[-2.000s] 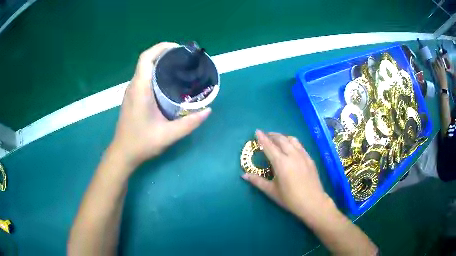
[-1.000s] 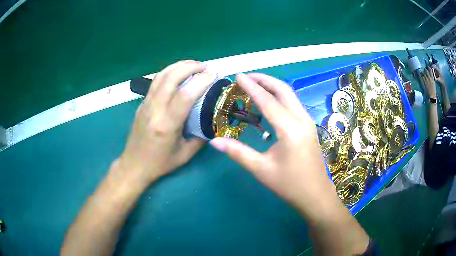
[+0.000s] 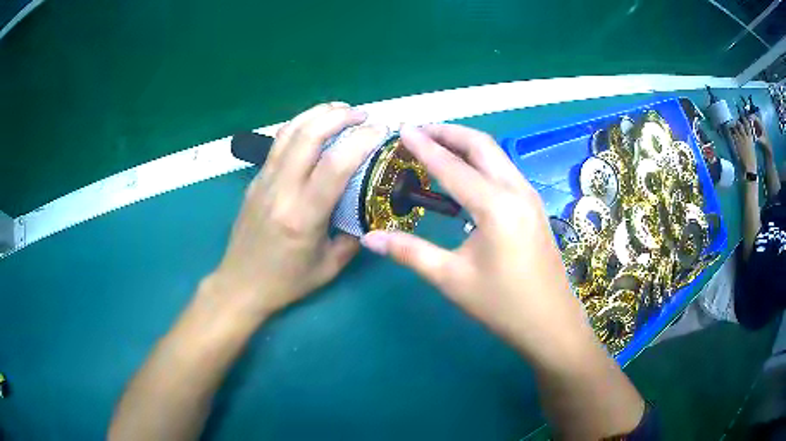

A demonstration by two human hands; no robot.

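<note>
My left hand is wrapped around the silver-grey body of the microphone, which lies sideways over the green bench. Its black handle sticks out to the left past my fingers. A shiny gold trim ring sits around the thin black neck, against the body's right end. My right hand holds the ring by its edge, fingertips at the top and thumb at the bottom. A tiny pale plug shows at the neck's tip, partly hidden by my right hand.
A blue bin heaped with gold and pale rings stands at the right. A pale rail runs behind the work, with the green belt beyond. Another person's arms and a microphone show at the far right.
My right hand has brought the gold ring up from the bench onto the neck. The body has turned sideways. Since a second ago, the ring has moved closer against the body's end.
</note>
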